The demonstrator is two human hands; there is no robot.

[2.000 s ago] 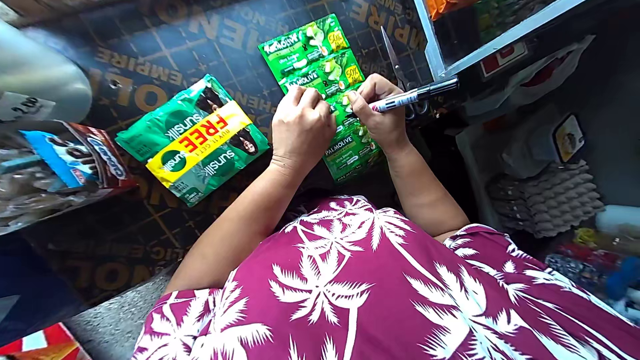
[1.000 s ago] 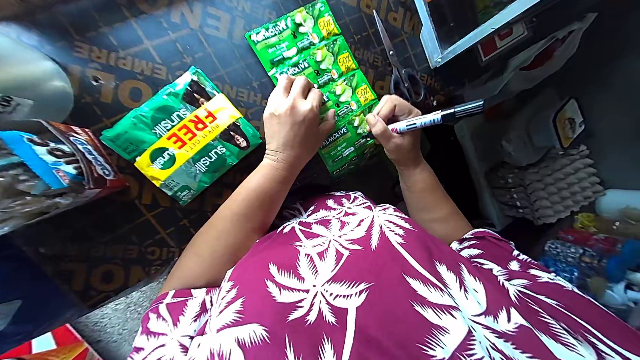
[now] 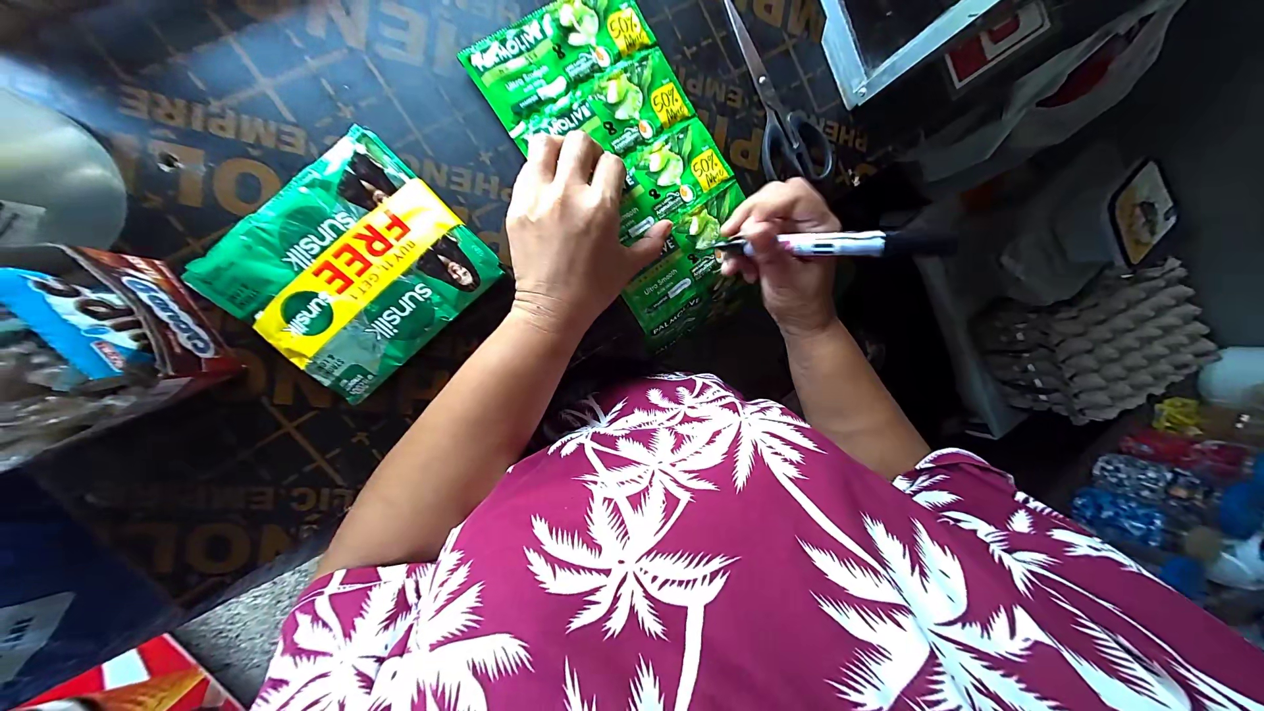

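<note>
A strip of green Palmolive sachets lies on the dark printed board. My left hand rests spread on the strip's left side, pressing on it with the fingertips. In my right hand is a marker pen, its tip at the right edge of a lower sachet and its dark end pointing right. A pack of green Sunsilk sachets with a yellow band lies left of my left hand. Scissors with dark handles lie just beyond my right hand.
A box of packaged snacks stands at the left, below a pale round container. A metal-framed case is at the upper right. Stacked egg trays sit at the right, above several wrapped goods.
The Palmolive strip has shifted up and left against the board, uncovering more of the scissors. My right hand with the marker is now lower along the strip.
</note>
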